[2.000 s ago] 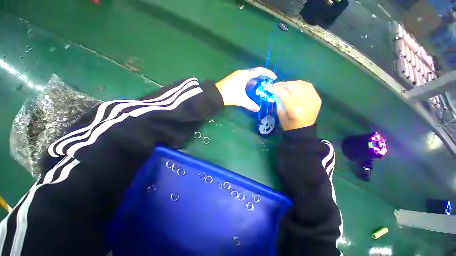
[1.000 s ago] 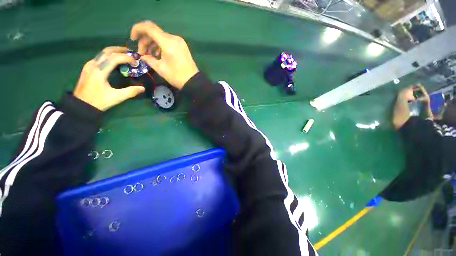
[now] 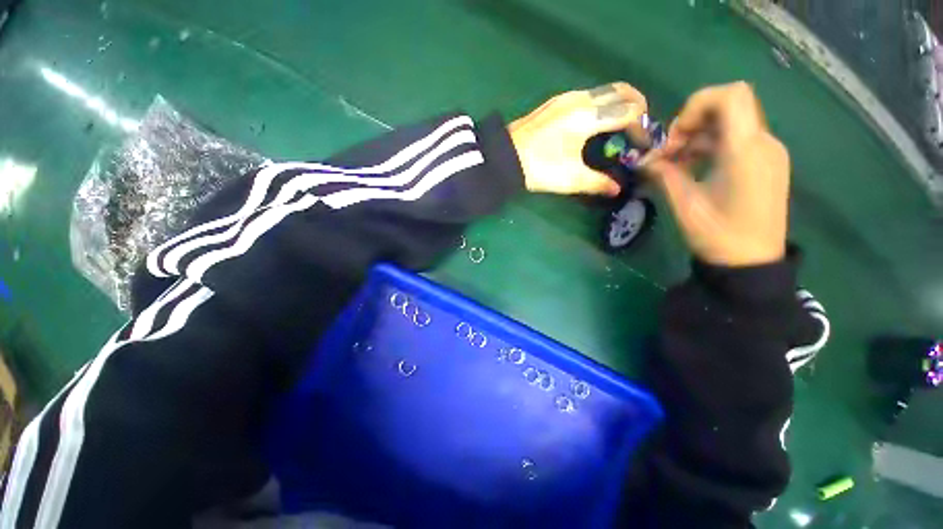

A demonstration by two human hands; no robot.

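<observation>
My left hand (image 3: 575,139) holds a small dark unit with a board (image 3: 628,151) over the green belt (image 3: 558,248). My right hand (image 3: 729,170) is at the unit's right side, thumb and fingertips pinched together against its edge; whether a tiny part is between them cannot be told. A round black disc with a pale spoke-like centre (image 3: 627,222) hangs or lies just below the unit. A blue tray (image 3: 517,336) stands in front of me, with several thin metal rings (image 3: 466,332) scattered inside.
A clear crinkled bag (image 3: 140,212) lies on the left beside my sleeve. Loose rings (image 3: 477,254) lie on the belt above the tray. A dark unit with pink lights (image 3: 933,364) is at the right edge, with a green-yellow cylinder (image 3: 835,488) below it. A metal rail (image 3: 843,88) runs at upper right.
The camera view has swung, so the bag shows again and the other person is out of view. My left hand still holds the unit; the blue glow seen two seconds ago is gone.
</observation>
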